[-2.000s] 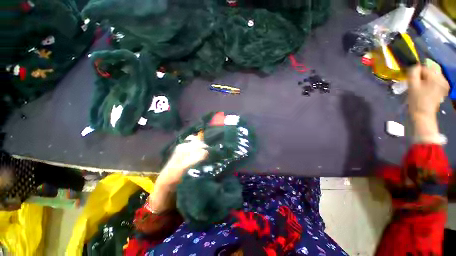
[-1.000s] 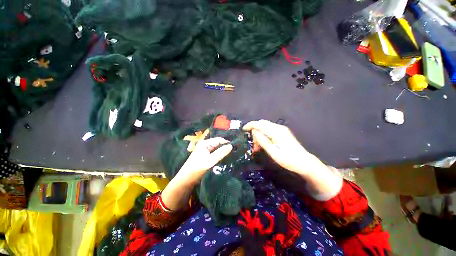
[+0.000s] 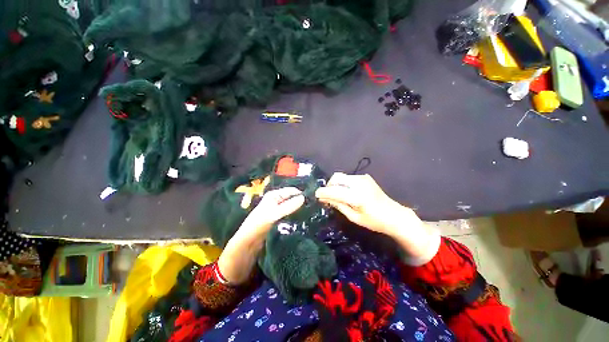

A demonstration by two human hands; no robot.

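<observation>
A dark green plush piece (image 3: 230, 206) with a gingerbread man patch (image 3: 253, 192), a red and white patch (image 3: 288, 167) and white lettering lies over the table edge and my lap. My left hand (image 3: 272, 208) pinches the plush near its middle. My right hand (image 3: 357, 200) is close beside it, fingertips pinched together at the plush. A needle is too small to make out. A thin dark thread loop (image 3: 362, 164) lies on the table just behind my right hand.
Green plush pieces (image 3: 294, 50) are heaped at the far side and left. Thread snips (image 3: 282, 117), black bits (image 3: 400, 98), a white block (image 3: 515, 147), a yellow spool (image 3: 545, 101) and a pale green box (image 3: 565, 77) lie beyond my hands. Another person's foot (image 3: 544, 267) shows at lower right.
My right hand has come from the yellow item at far right to the plush beside my left hand. Since then both hands stay close together, and the view has shifted slightly.
</observation>
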